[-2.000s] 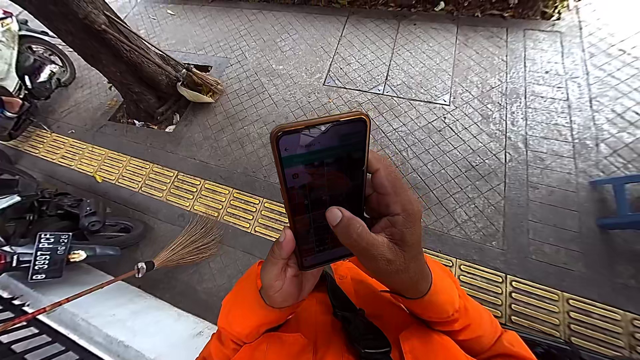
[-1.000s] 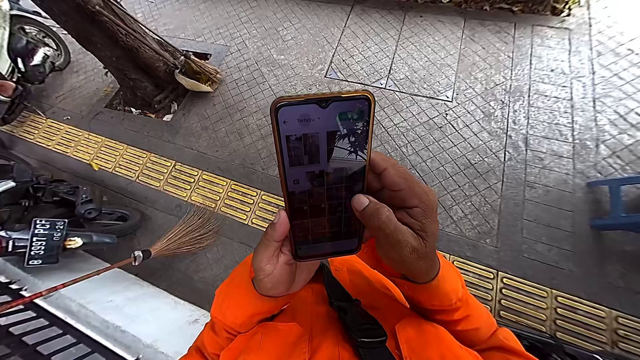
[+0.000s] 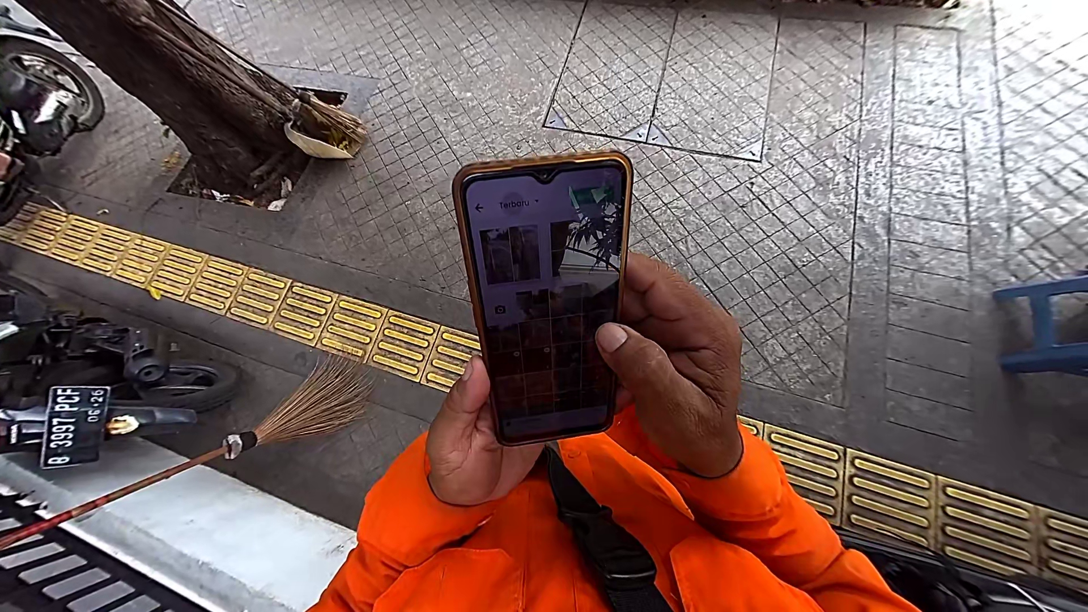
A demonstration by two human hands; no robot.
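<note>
A smartphone point(image 3: 548, 340) in an orange-brown edged case is held upright before my chest, its lit screen showing a grid of pictures with reflections over it. My left hand point(image 3: 476, 438) grips its lower left side, thumb along the edge. My right hand point(image 3: 676, 365) supports the right side from behind, with the thumb at the right edge of the screen; its other fingers are partly hidden by the phone. Both arms wear orange sleeves, and a black strap with a buckle point(image 3: 625, 565) crosses the orange jacket below the phone.
A long-handled stick broom point(image 3: 314, 408) lies at lower left beside a parked motorcycle point(image 3: 127, 365). Yellow tactile paving point(image 3: 297, 310) crosses the pavement. A tree trunk point(image 3: 195, 93) stands upper left with a dustpan-like scoop point(image 3: 319, 143) and another broom. A blue stool point(image 3: 1050, 327) is at right.
The right thumb has moved from over the lower middle of the screen to its right edge. The screen has changed from a dark view to a brighter picture grid.
</note>
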